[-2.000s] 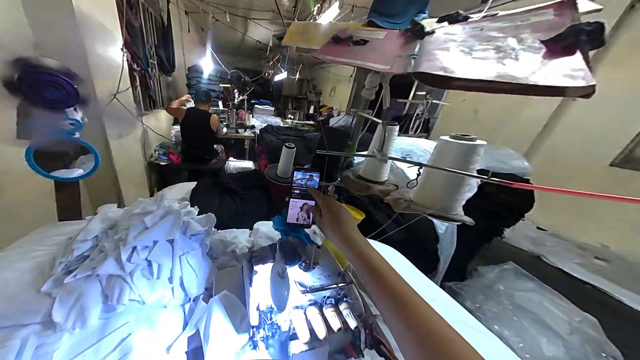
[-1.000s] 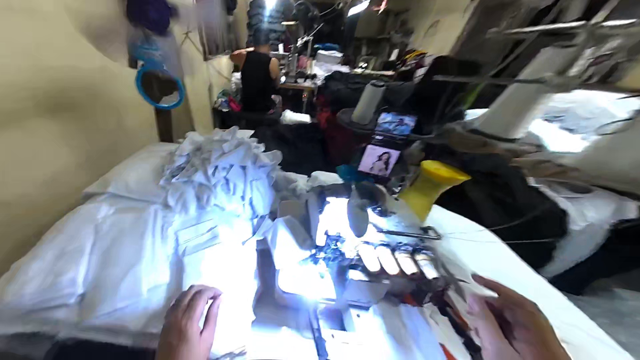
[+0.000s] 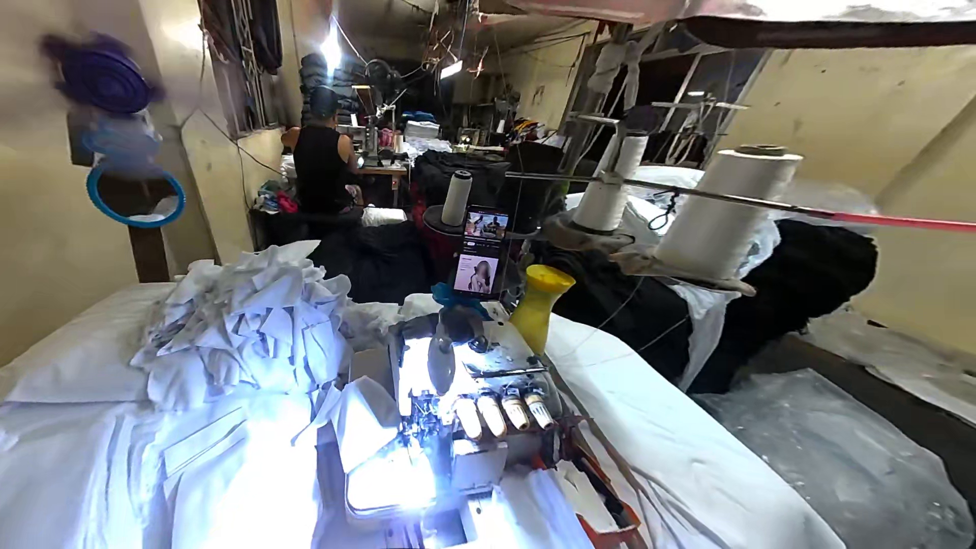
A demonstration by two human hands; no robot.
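Neither my left hand nor my right hand shows in the head view now. An overlock sewing machine [image 3: 473,366] stands at the centre, its needle area glaring under a lamp. Behind it a smartphone [image 3: 480,252] stands upright with a lit screen. Just right of the phone is a yellow plastic vase-shaped holder [image 3: 540,305]. Crumpled white fabric pieces [image 3: 259,328] are heaped left of the machine, above flat stacked white cloth [image 3: 191,473]. More white fabric [image 3: 534,503] lies at the machine's front edge, beside a red-rimmed tray [image 3: 610,526].
Large white thread cones [image 3: 724,210] stand on holders at the right, by a horizontal metal rod [image 3: 686,191]. Black fabric [image 3: 808,282] and clear plastic sheeting [image 3: 854,457] lie beyond the white-covered surface. A person in a black top [image 3: 320,164] sits at a far table.
Two seconds ago my right hand was at the phone; one second ago both hands were low near the machine. Both have now left the view, which has tilted up since the middle frame.
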